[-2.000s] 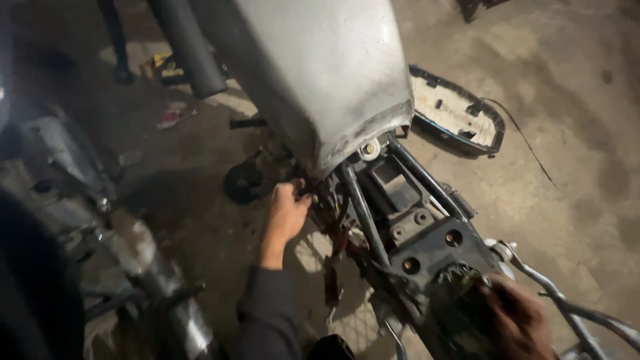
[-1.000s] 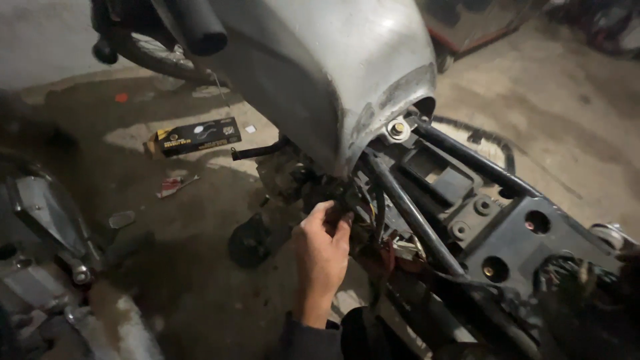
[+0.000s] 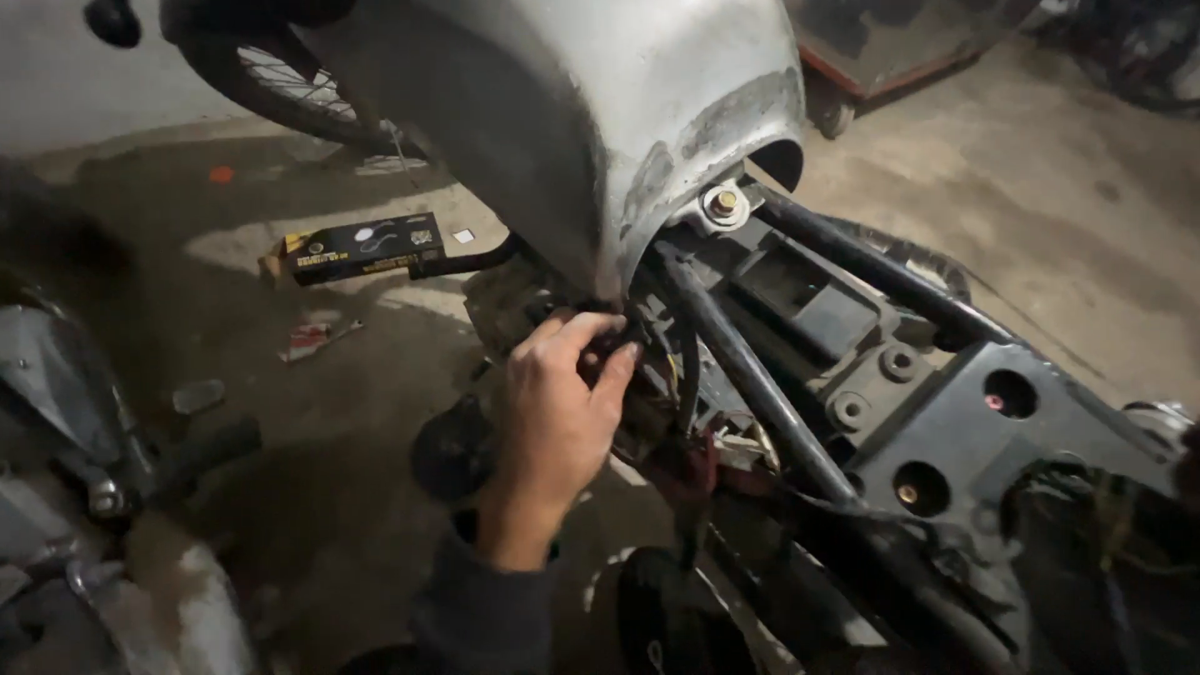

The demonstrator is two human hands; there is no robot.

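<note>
My left hand [image 3: 562, 403], in a dark sleeve, reaches below the rear lower corner of a motorcycle's silver fuel tank [image 3: 694, 84]. Its thumb and fingers come together around something small and dark beside the wiring [image 3: 670, 361]; I cannot tell what it is. A mounting bolt [image 3: 723, 202] with a washer sits at the tank's rear end. Two black frame tubes [image 3: 750, 361] run back from there to a black plastic rear panel [image 3: 947, 441] with round holes. Only a dark sliver at the right edge might be my right hand; it cannot be made out.
On the concrete floor lie a black printed box [image 3: 361, 248], a red and white wrapper [image 3: 314, 339] and an orange scrap [image 3: 221, 174]. Another motorcycle's metal parts [image 3: 66, 394] stand at the left. A red-edged wheeled platform [image 3: 900, 80] is at the upper right.
The view has swung and moved closer to the tank. My left hand stays under the tank's rear corner. My right hand, over the rear panel two seconds ago, is no longer plainly seen.
</note>
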